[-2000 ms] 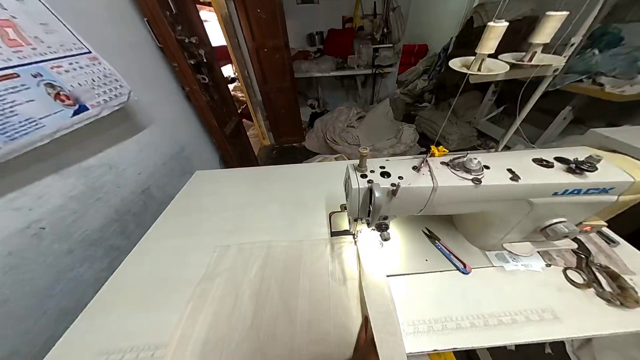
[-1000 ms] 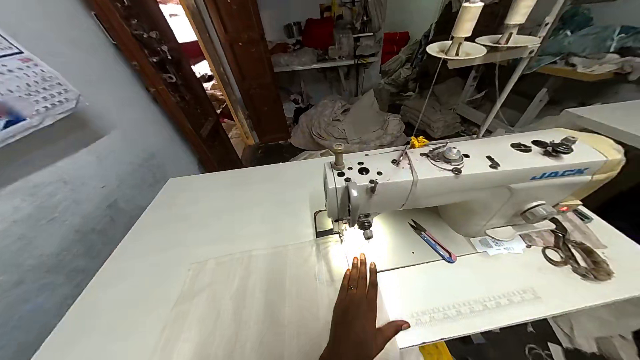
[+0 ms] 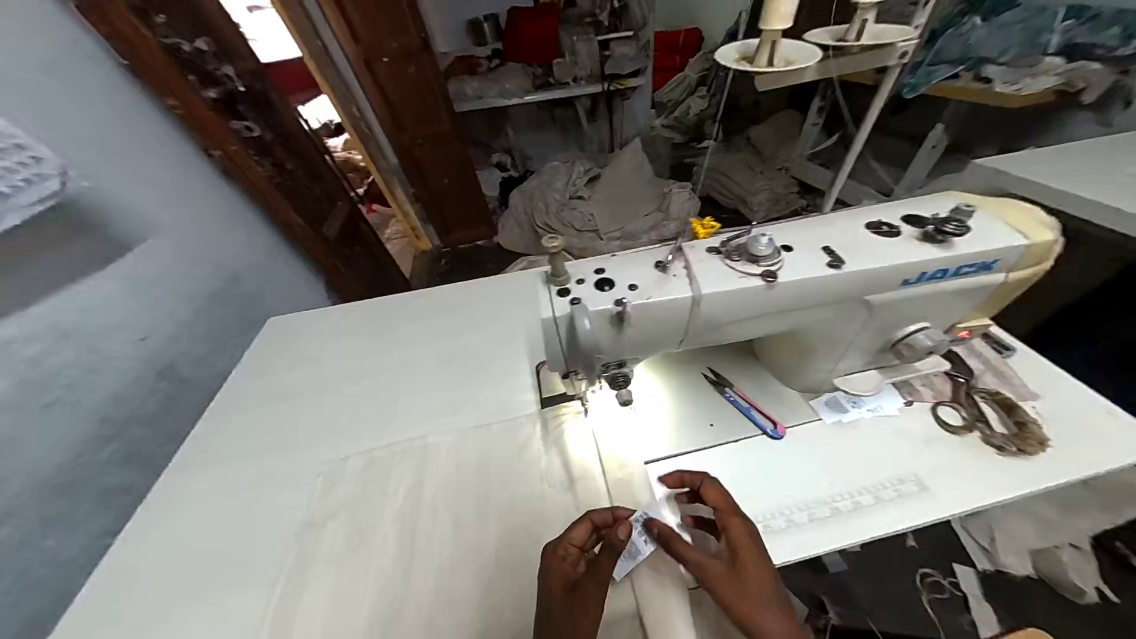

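Off-white fabric [image 3: 426,515] lies flat on the sewing table, its upper right part close to the presser foot [image 3: 581,399] of a white Jack sewing machine [image 3: 781,293], whose lamp is lit. Over the fabric's right side, in front of the needle, my left hand [image 3: 586,564] pinches a small white printed label [image 3: 637,543] between thumb and finger. My right hand [image 3: 723,546] holds the same label from the right, with thumb and fingers at its upper edge and a thin whitish piece beside them. Whether the label touches the fabric is unclear.
Thread snips [image 3: 745,404] lie under the machine arm. More printed labels [image 3: 856,405] and large scissors [image 3: 985,408] are at the right. A thread stand [image 3: 865,133] rises behind. Cloth heaps [image 3: 603,200] lie beyond the table; a wall borders the left.
One second ago a single hand lay spread on the fabric near the needle. Now both hands are in view, holding the small label between them.
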